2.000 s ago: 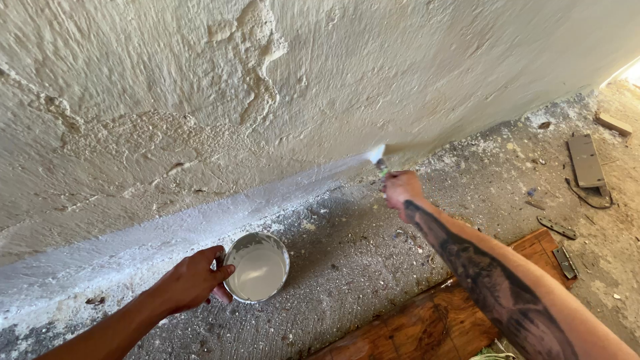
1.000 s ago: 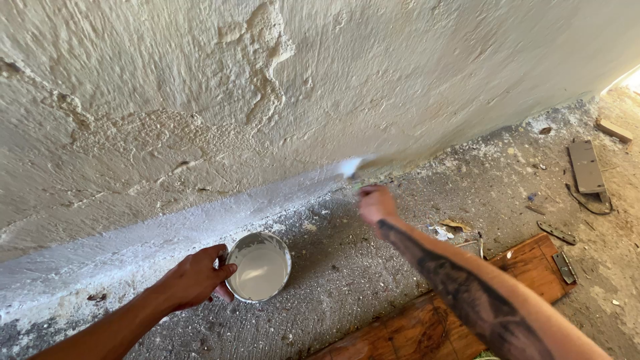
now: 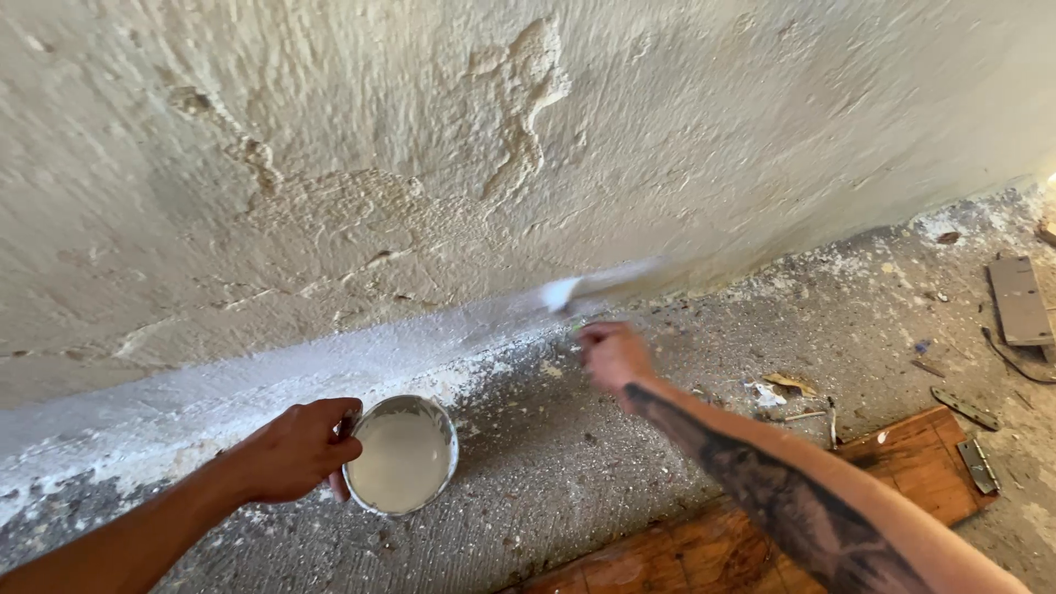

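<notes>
My left hand (image 3: 305,450) grips the side of a round container of whitish paint (image 3: 400,458), held low over the floor near the foot of the wall. To its right, my right hand (image 3: 615,355), blurred, is closed on the handle of a paintbrush (image 3: 563,294). The white bristles meet the rough plastered wall (image 3: 396,181) just above the floor. A pale, fresh-looking band of paint (image 3: 272,359) runs along the wall's base from the left and ends a little right of the brush. Most of the brush handle is hidden in my fingers.
A wooden board (image 3: 718,544) lies on the rough concrete floor (image 3: 528,478) under my right forearm, with a metal hinge (image 3: 978,466) at its end. Another metal strip (image 3: 964,408), small debris (image 3: 788,388) and a grey flat piece (image 3: 1020,301) beside a dark cord (image 3: 1011,359) lie at the right.
My right hand and the brush have moved left along the wall's base, and the pale band now shows right of the brush. My left hand still holds the container in about the same place.
</notes>
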